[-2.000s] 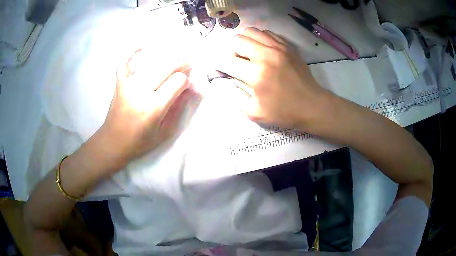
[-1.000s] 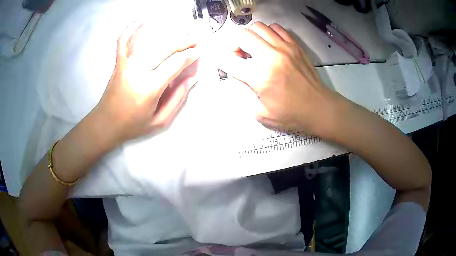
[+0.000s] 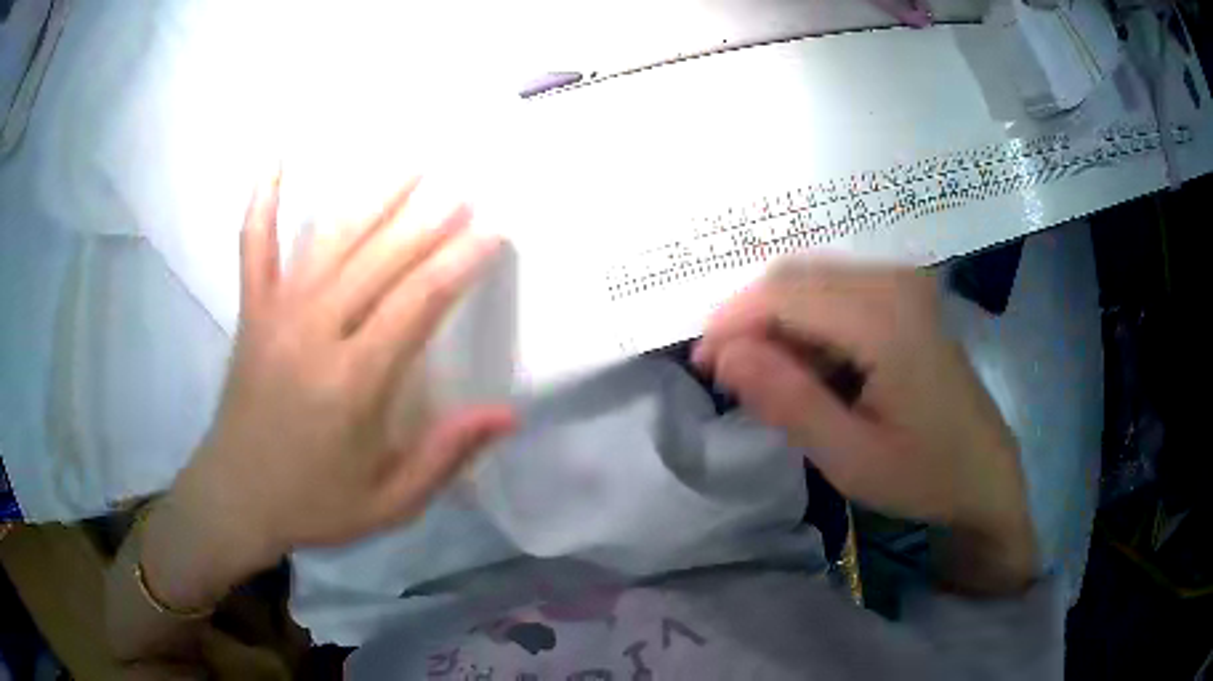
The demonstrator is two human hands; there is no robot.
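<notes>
White fabric (image 3: 146, 133) lies on the left part of the table, strongly overexposed, and a white piece hangs over the front edge (image 3: 572, 452). My left hand (image 3: 346, 359) is spread with fingers apart, palm down over the fabric near the front edge. My right hand (image 3: 851, 373) is blurred and curled, at the table's front edge right of the middle. I cannot tell whether it holds anything. The needle area is out of the frame.
A ruler scale (image 3: 851, 206) is printed along the front table edge. A small purple piece (image 3: 552, 84) lies at the top middle. Part of a pink handle (image 3: 907, 11) shows at the top edge. White strips (image 3: 1064, 60) lie at the upper right.
Both hands have moved from the needle area toward the front edge. My left fingers have spread. The view has tipped down, so the machine parts have left the frame.
</notes>
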